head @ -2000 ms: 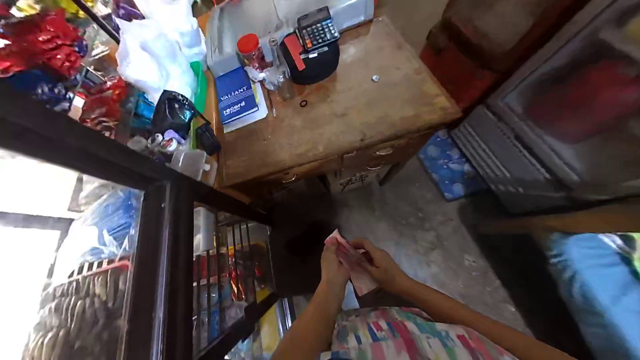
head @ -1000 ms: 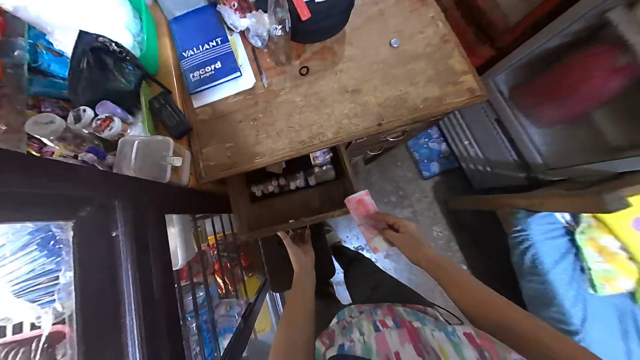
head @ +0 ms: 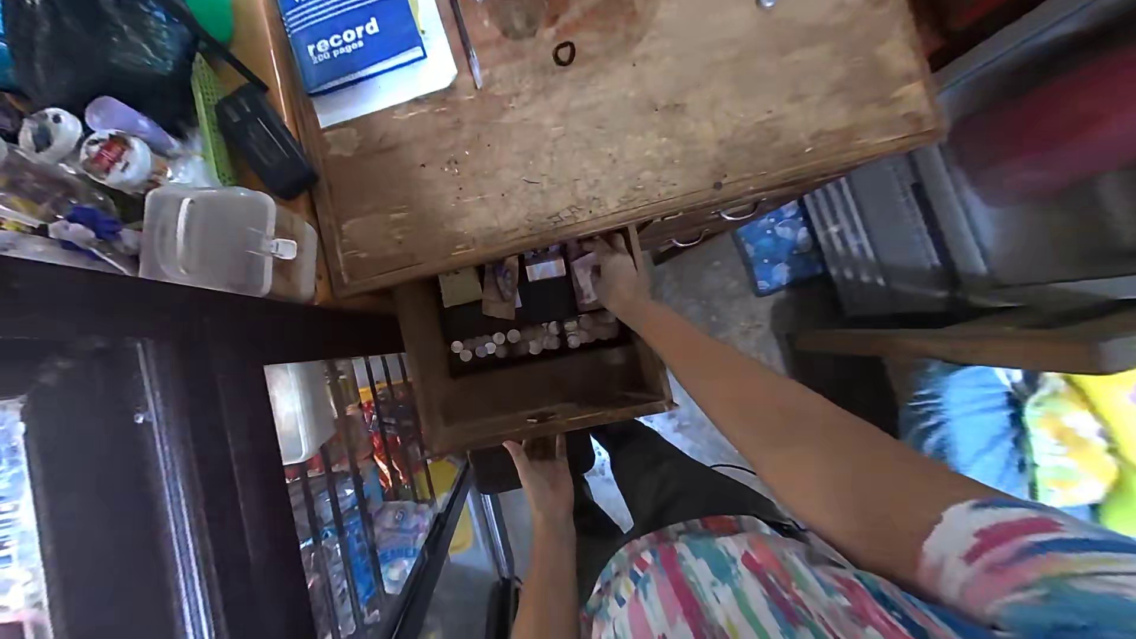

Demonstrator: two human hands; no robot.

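A wooden drawer [head: 541, 390] stands pulled out from the desk, with a dark tray inside. Coins [head: 506, 343] lie in a row along the tray's near side; behind them sit folded banknotes [head: 501, 288] and a yellowish paper [head: 461, 287] in compartments. My right hand [head: 617, 273] reaches into the tray's back right compartment, at a pinkish banknote [head: 586, 280]; its fingertips are partly hidden, so its hold on the note is unclear. My left hand [head: 543, 470] is at the drawer's front edge from below, fingertips against the wood near the middle.
The wooden desk top [head: 639, 115] bears a blue record book [head: 355, 44], a pen [head: 466, 44] and a small dark ring [head: 564, 53]. To the left are a clear plastic container [head: 209, 240], a black device [head: 264, 140] and a barred dark frame. Another desk drawer handle [head: 738, 215] juts out at right.
The drawer, shut two seconds ago, has come out, and further out since one second ago. My right hand has moved from outside the drawer, where it held a pinkish banknote, into the tray.
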